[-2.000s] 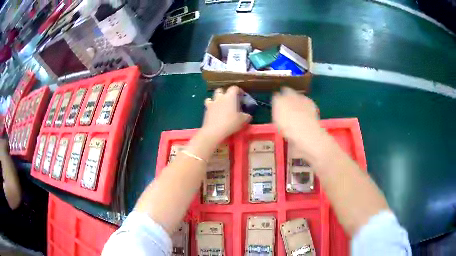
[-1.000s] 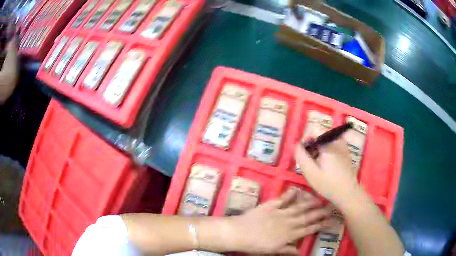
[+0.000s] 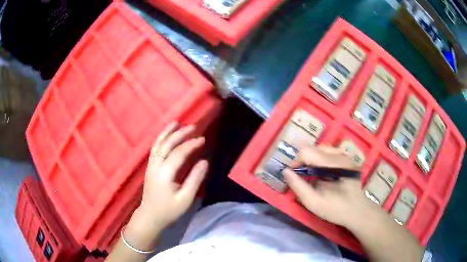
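Note:
A red-pink phone tray (image 3: 335, 115) lies tilted in view at the right, with beige phone backs (image 3: 376, 100) in most pockets. My right hand (image 3: 327, 184) holds a black marker pen (image 3: 327, 172), its tip at the lower end of the phone back (image 3: 292, 148) in the tray's near left corner pocket. My right hand partly hides the neighbouring phone. My left hand (image 3: 171, 174) is empty, its fingers apart and slightly bent, at the right side of a stack of empty red-pink trays (image 3: 115, 112).
Another tray (image 3: 230, 30) with a phone sits at the top. The cardboard box (image 3: 425, 46) is at the upper right on the green bench (image 3: 297, 30). A smaller tray stack (image 3: 30, 220) stands lower left. A dark gap lies between tray and stack.
The view has swung left and down. My left hand has moved off the phone tray to the stacked trays. My right hand has moved with the pen to the corner phone.

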